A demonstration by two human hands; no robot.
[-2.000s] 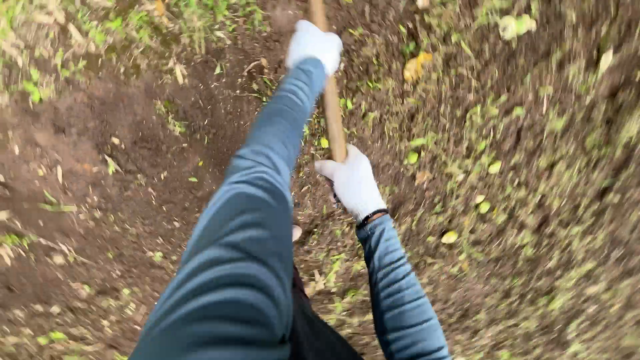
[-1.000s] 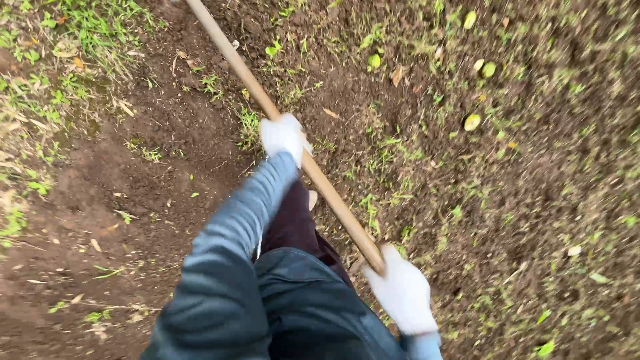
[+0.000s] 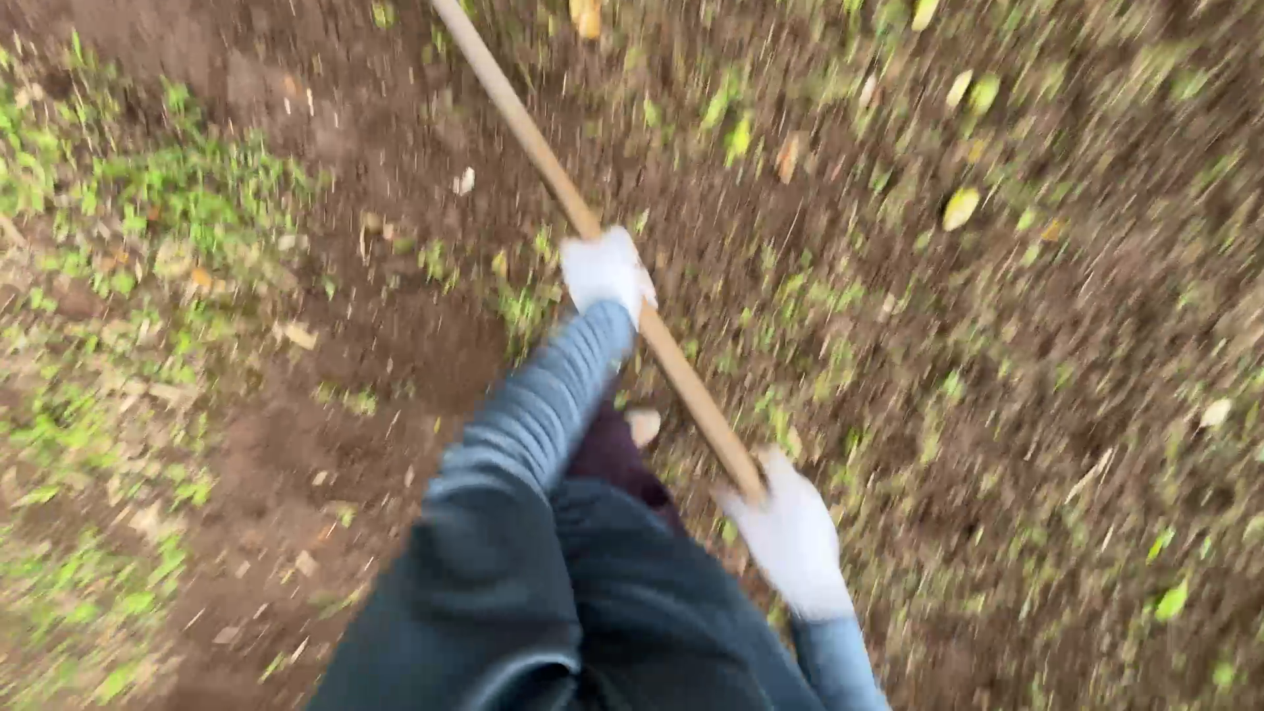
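Note:
A long wooden tool handle (image 3: 691, 380) slants from the top of the view down to the right, its far end out of frame. My left hand (image 3: 604, 269), in a white glove, grips it near the middle of its visible length. Near the handle's lower end is my right hand (image 3: 790, 528), also white-gloved and closed around it; it is blurred by motion. Both arms wear blue-grey sleeves.
Brown soil (image 3: 375, 346) with scattered leaves lies beneath me. Green weeds (image 3: 197, 197) grow at the left, and sparse grass covers the ground at the right. The tip of a shoe (image 3: 644, 427) shows beside a dark trouser leg.
Two seconds ago the handle was nearly upright in the view with my hands closer together; it now slants, with my hands farther apart. The view has shifted over the ground.

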